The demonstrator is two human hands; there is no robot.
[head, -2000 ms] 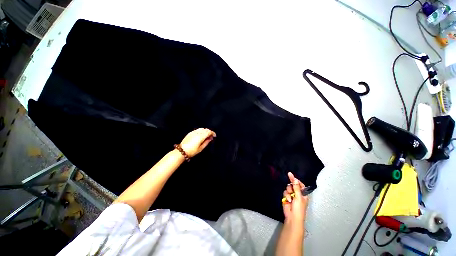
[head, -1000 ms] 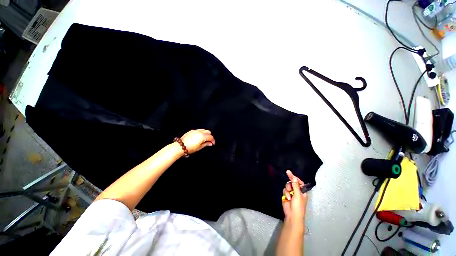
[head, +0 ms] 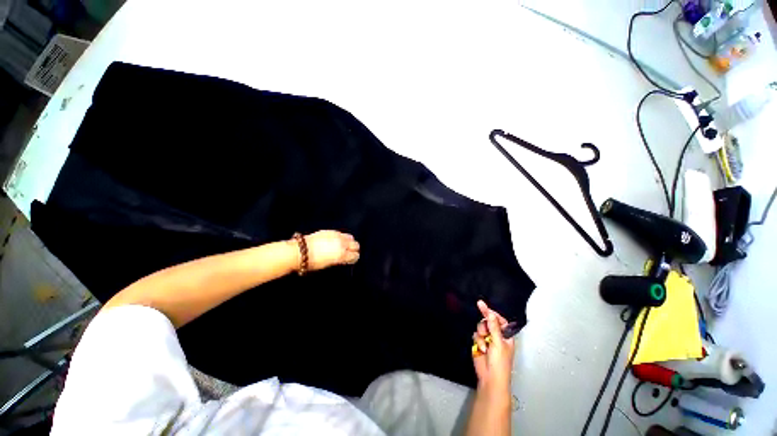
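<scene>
A large black dress (head: 281,170) lies flat on the white table (head: 426,68), with its skirt to the left and its collar end to the right. My left hand (head: 332,249), with a beaded bracelet at the wrist, rests on the middle of the dress with its fingers bent. I cannot tell if it pinches the cloth. My right hand (head: 492,345) is near the collar end and holds small thread snips (head: 509,329) with a yellow handle and dark blades. A faint dark red spot shows on the dress beside my right fingertips.
A black hanger (head: 558,183) lies beyond the dress. Along the right side are a black hair dryer (head: 652,232), a dark cone with a green ring (head: 632,290), a yellow cloth (head: 669,328), a red-handled item (head: 654,374), cables and a power strip (head: 699,121).
The whole view has shifted, so the table items sit further left. My left forearm lies flatter across the dress. My right hand stays near the collar end with the snips.
</scene>
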